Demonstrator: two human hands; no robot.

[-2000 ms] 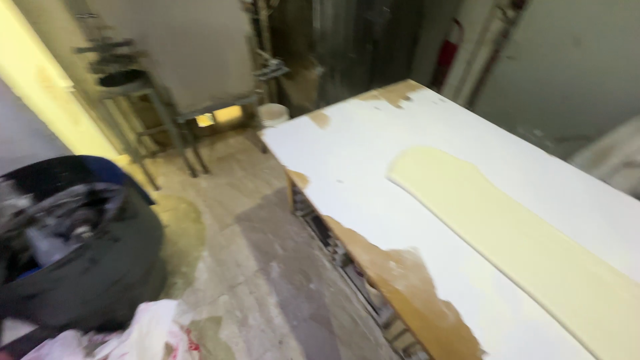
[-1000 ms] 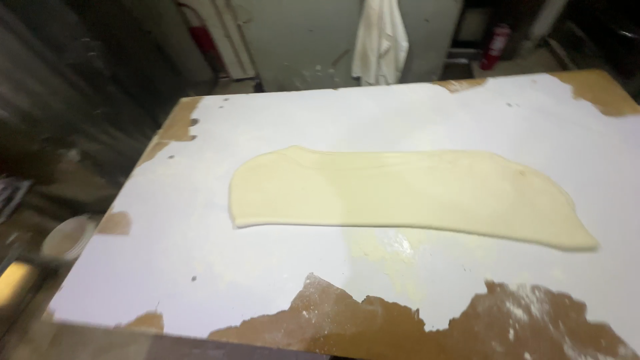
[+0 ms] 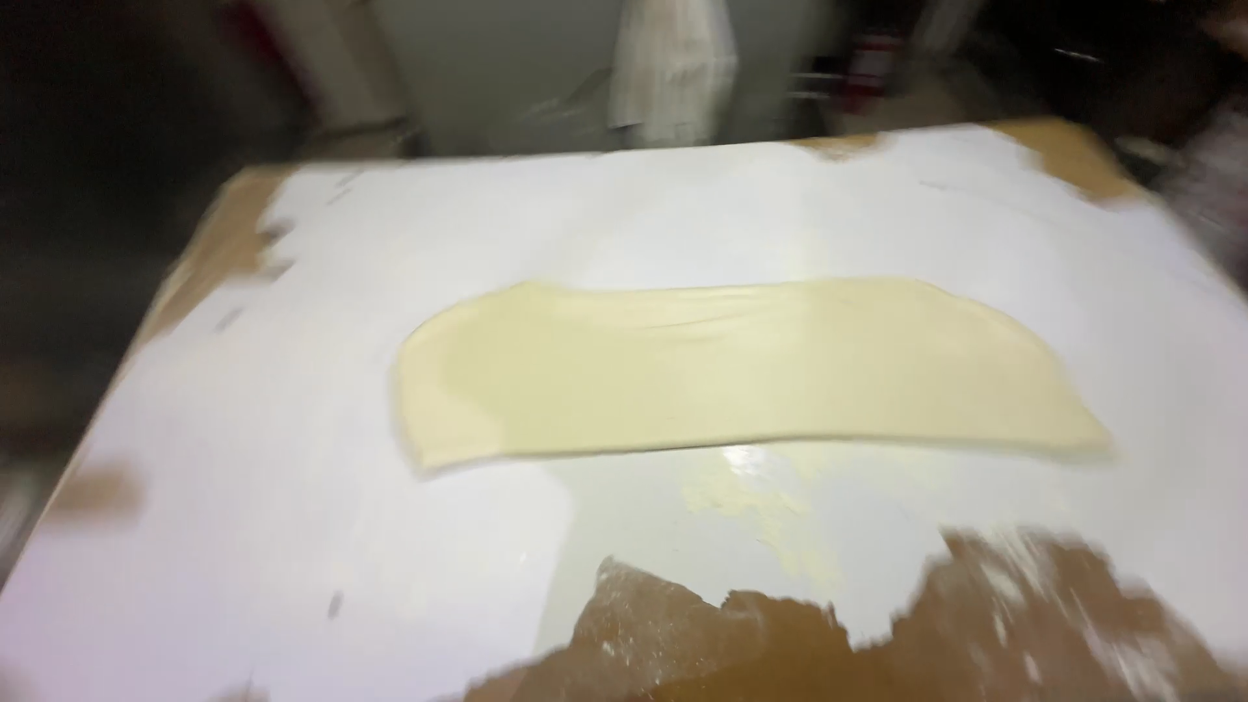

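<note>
Neither my left hand nor my right hand is in the head view. A long, flat sheet of pale yellow dough (image 3: pixel 741 375) lies across the middle of a worktable (image 3: pixel 341 546) with a worn white top. Its left end is blunt, and its lower right corner tapers to a point. Shallow creases run along its upper edge. Below the dough, a pale yellow smear (image 3: pixel 765 507) marks the white surface. The picture is blurred.
Brown patches (image 3: pixel 721 643) show where the white top has worn off near the front edge and at the corners. A whitish cloth (image 3: pixel 673 73) hangs beyond the far edge. Right of it stands a red object, probably a fire extinguisher (image 3: pixel 871 73).
The view has swung from the floor and a dark bin at the left to face the table. The dough lies on the table in all frames.
</note>
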